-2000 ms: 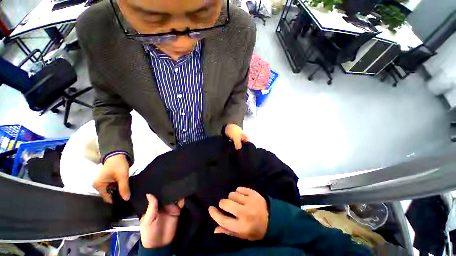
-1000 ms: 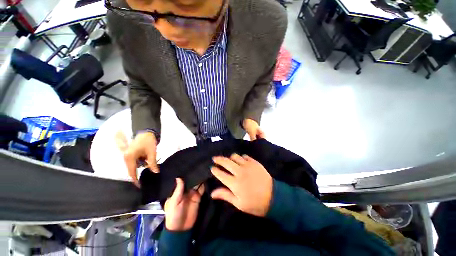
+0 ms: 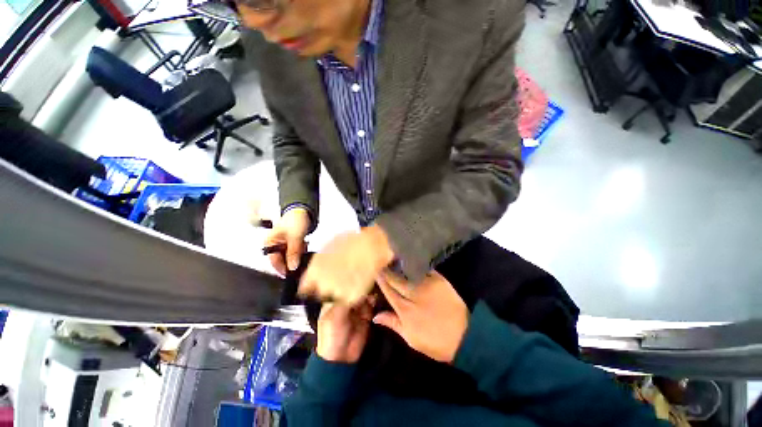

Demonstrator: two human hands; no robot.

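Observation:
The black garment is draped across the ledge and in front of me. My left hand is at its near edge, palm partly up; its fingertips are partly covered by the other person's blurred hand, so its grip is hidden. My right hand lies on the cloth just to the right, fingers extended, thumb towards my left hand. The person opposite reaches one hand over my fingertips. Their other hand is at the garment's left end, with a small dark thing at the fingers.
A grey side panel curves along the left, another at the right. A large white bin stands beyond the ledge, with blue crates beside it. A sewing machine is at lower left. A swivel chair stands behind.
The person opposite has brought one hand from the garment's far edge across to my fingertips. The view has turned left, so the garment and hands sit further right in the picture.

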